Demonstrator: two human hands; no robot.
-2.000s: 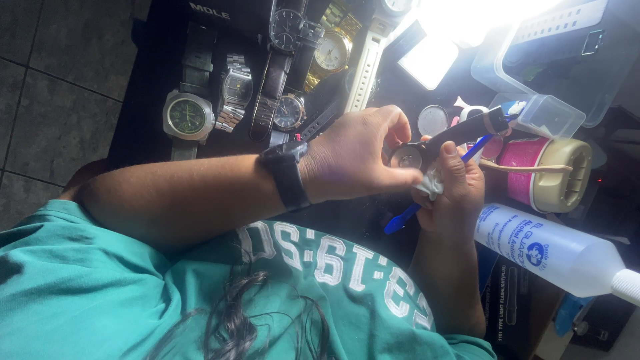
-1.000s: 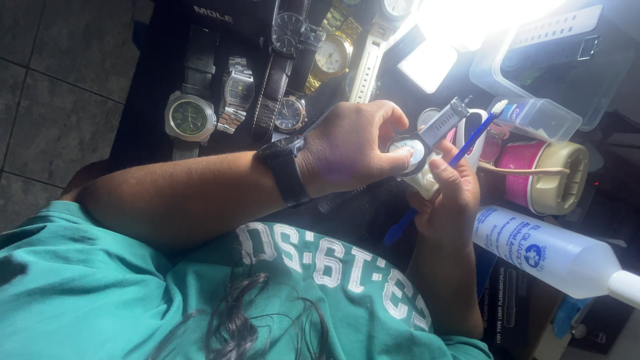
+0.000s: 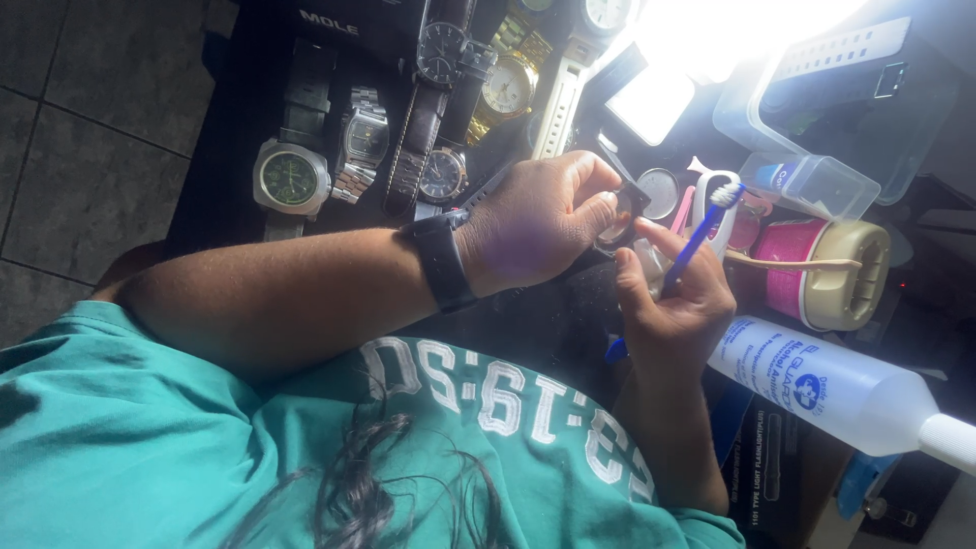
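My left hand [image 3: 534, 217], a dark watch on its wrist, pinches a small wristwatch [image 3: 619, 223] between thumb and fingers. Its dark strap points up and to the left; the fingers partly hide the case. The index fingertip of my right hand [image 3: 682, 286] is at the case's right edge. Across that palm lies a blue toothbrush [image 3: 698, 240], white bristles up and the end of its handle showing below the hand. A crumpled whitish cloth or tissue [image 3: 650, 267] is also tucked in my right hand, between thumb and fingers.
Several watches, among them a green-dialed one [image 3: 290, 179] and a gold one [image 3: 507, 85], lie at the left. A round metal lid [image 3: 657, 192], clear plastic boxes [image 3: 831, 187], a pink-and-beige container [image 3: 827, 274] and an alcohol bottle [image 3: 831, 389] stand at the right. A bright light glares above.
The watch has been turned: its strap pointed up and right a second ago and now points up and left. My right thumb has moved off it, and the toothbrush head has dropped slightly leftward.
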